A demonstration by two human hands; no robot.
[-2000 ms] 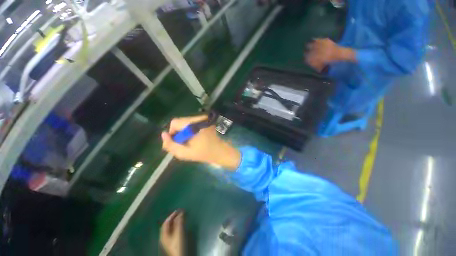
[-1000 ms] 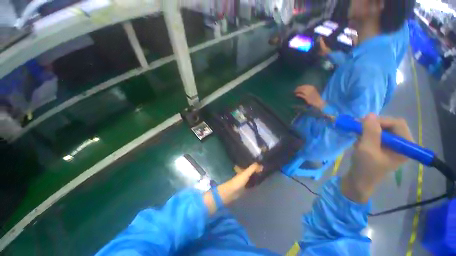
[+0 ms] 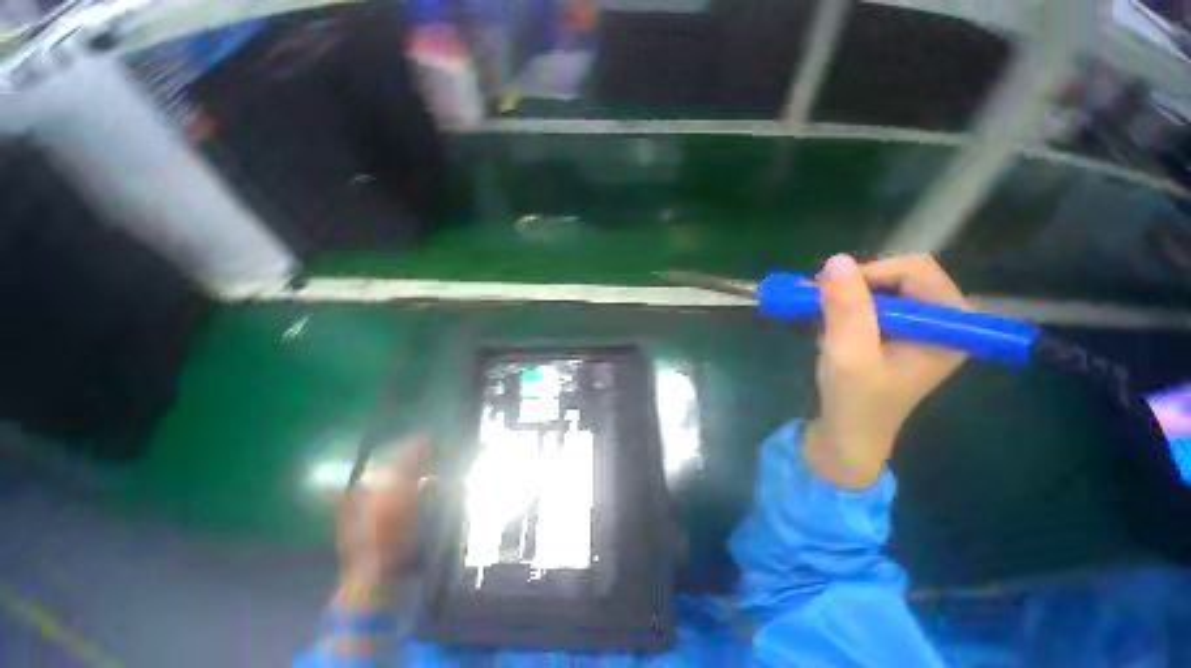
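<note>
My right hand (image 3: 875, 359) is closed around the blue handle of a soldering iron (image 3: 960, 328), raised over the green bench. Its thin metal shaft points left, and its dark cord runs off to the right. A black tray (image 3: 634, 502) lies in front of me. In it is an opened flat device (image 3: 536, 489) with strong white glare and a small teal spot on the board at its far end. My left hand (image 3: 379, 516) is blurred beside the tray's left edge; whether its fingers grip the rim cannot be told.
A white rail (image 3: 523, 291) crosses the green bench mat (image 3: 248, 392) behind the tray. White posts stand at left (image 3: 170, 196) and right (image 3: 993, 144). Dark blocks stand at the left. A lit screen (image 3: 1175, 411) is cut off at the right edge.
The view has turned left. The tray, earlier at the right beside another person, now lies upright in view before me. That person is out of view. The iron stays in my right hand.
</note>
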